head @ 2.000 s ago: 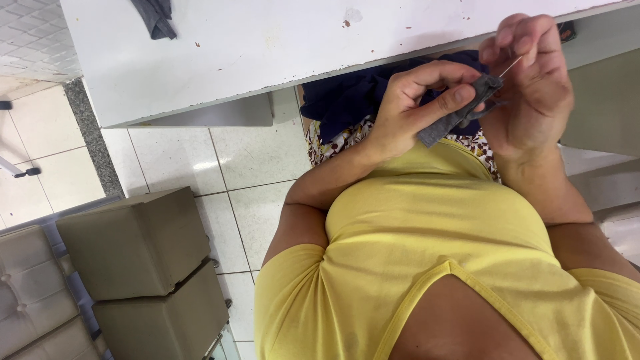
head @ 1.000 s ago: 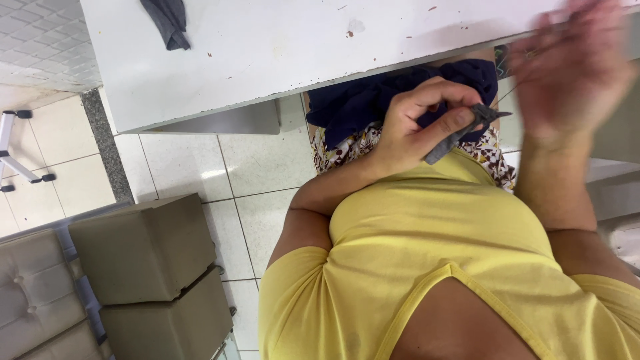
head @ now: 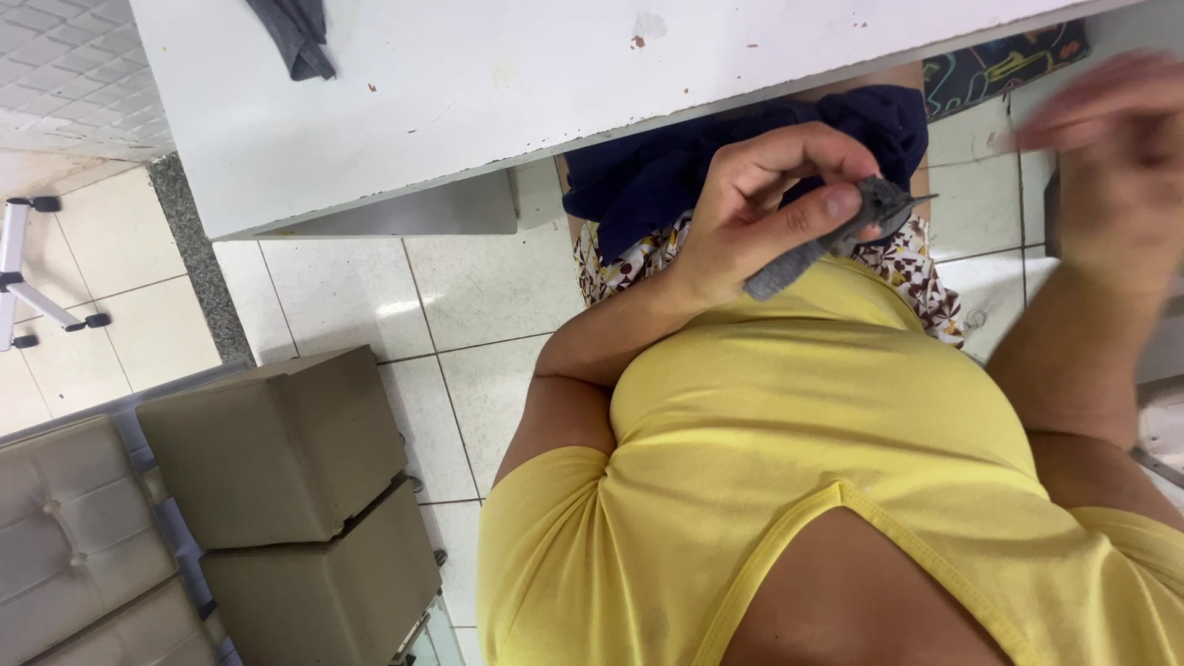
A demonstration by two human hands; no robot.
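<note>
My left hand (head: 786, 203) pinches a bunched piece of grey fabric (head: 791, 268) between thumb and fingers, above my lap. A thin dark pointed tip (head: 920, 197) sticks out of the bunch to the right; whether it is a needle or twisted cloth I cannot tell. My right hand (head: 1110, 139) is raised at the far right, blurred by motion and away from the fabric; its grip and any thread in it cannot be made out. Navy cloth (head: 647, 176) lies over my lap, on a patterned garment (head: 638, 264).
A white tabletop (head: 481, 83) with chipped edges runs across in front of me. Another grey fabric piece (head: 296, 37) lies on it at the upper left. Brown padded stools (head: 277, 453) stand at the lower left beside a tufted seat (head: 74, 518). A dark patterned item (head: 1008, 69) is beyond my lap.
My right hand was at the grey fabric two seconds ago; it has moved off to the right. My left hand keeps hold of the fabric throughout.
</note>
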